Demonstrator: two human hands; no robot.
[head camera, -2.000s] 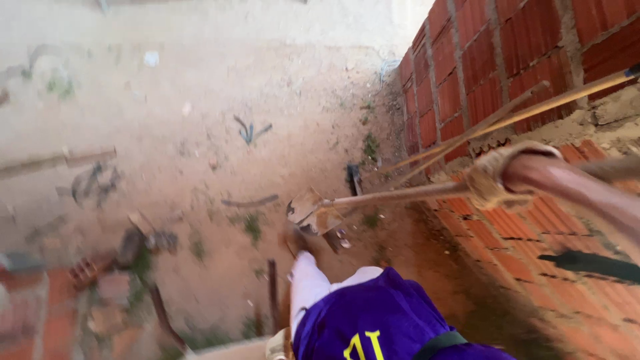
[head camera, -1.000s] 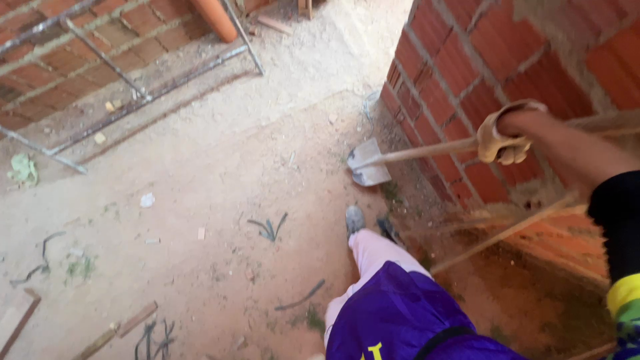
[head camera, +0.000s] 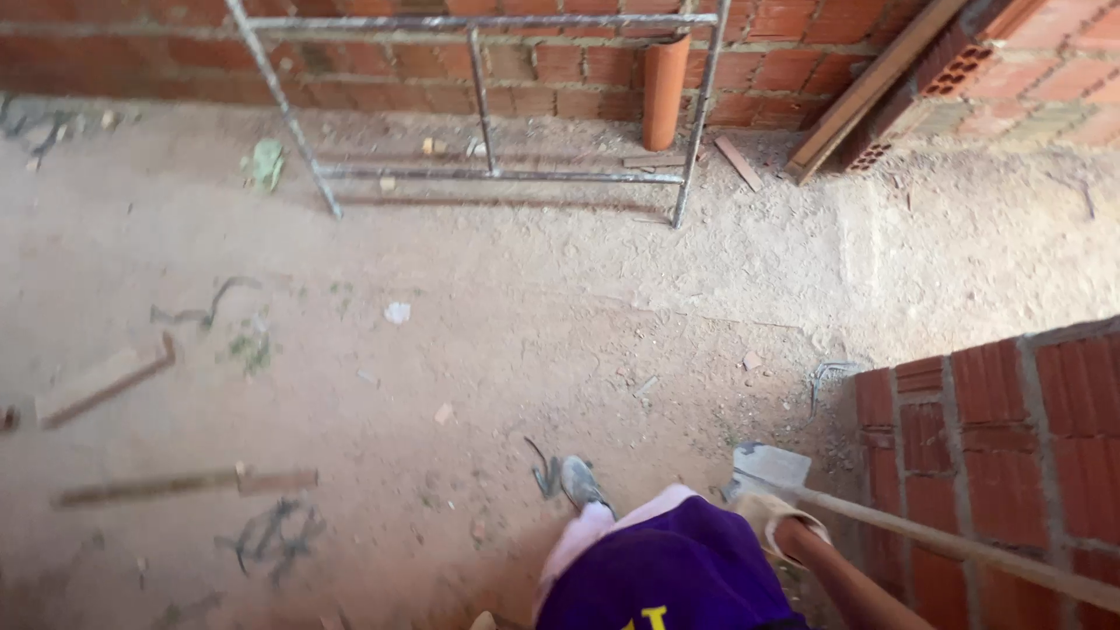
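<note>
A shovel with a pale, dusty blade is low at the right, its wooden handle slanting along the brick wall to the right edge. My right hand, in a beige work glove, overlaps the area just below the blade and beside the handle's lower end. Its fingers are largely hidden, so whether it touches or grips the shovel cannot be told. At the bottom edge, a small beige shape may be the tip of my gloved left hand; any grip is out of frame.
A metal frame leans by the back brick wall, beside an orange pipe. Wooden boards lean at the upper right. Wood pieces and a dark wire tangle lie left on the dirt floor. A brick wall stands right.
A second ago my right glove was at the shovel's handle, away from the blade; now it appears beside the blade. The view has swung toward the back wall.
</note>
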